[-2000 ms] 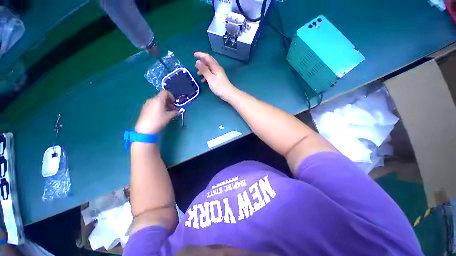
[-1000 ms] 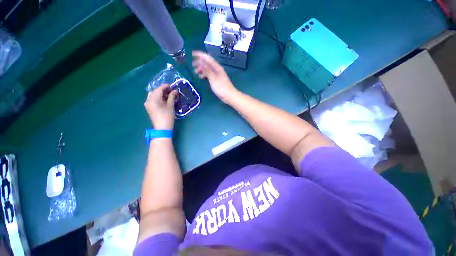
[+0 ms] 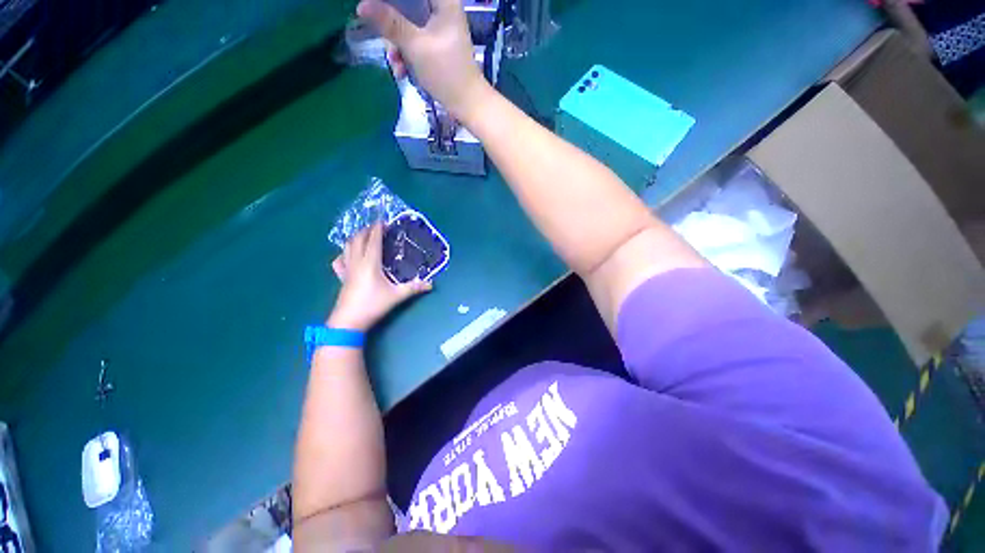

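Note:
The white housing (image 3: 445,251) with the black inner plate (image 3: 410,257) in it lies on the green bench, its upper left side by crinkled clear film (image 3: 373,205). Thin light leads or wires lie across the black plate. My left hand (image 3: 373,279), with a blue wrist strap, holds the housing, fingers at its left side and thumb along its lower edge. My right hand (image 3: 432,54) is raised at the top edge, gripping the grey electric screwdriver (image 3: 412,9), which is mostly cut off by the picture's edge; its bit is hidden.
The silver-grey metal box (image 3: 445,154) stands behind my right hand and forearm. The teal box (image 3: 629,113) is right of it. A white label strip (image 3: 473,333) lies at the front edge. Another white housing (image 3: 102,471) lies far left. Cardboard (image 3: 864,205) and white bags (image 3: 740,243) are below right.
My right hand has moved up from beside the housing to the screwdriver. My left hand has shifted from over the black plate to the housing's side. The view has turned and shifted.

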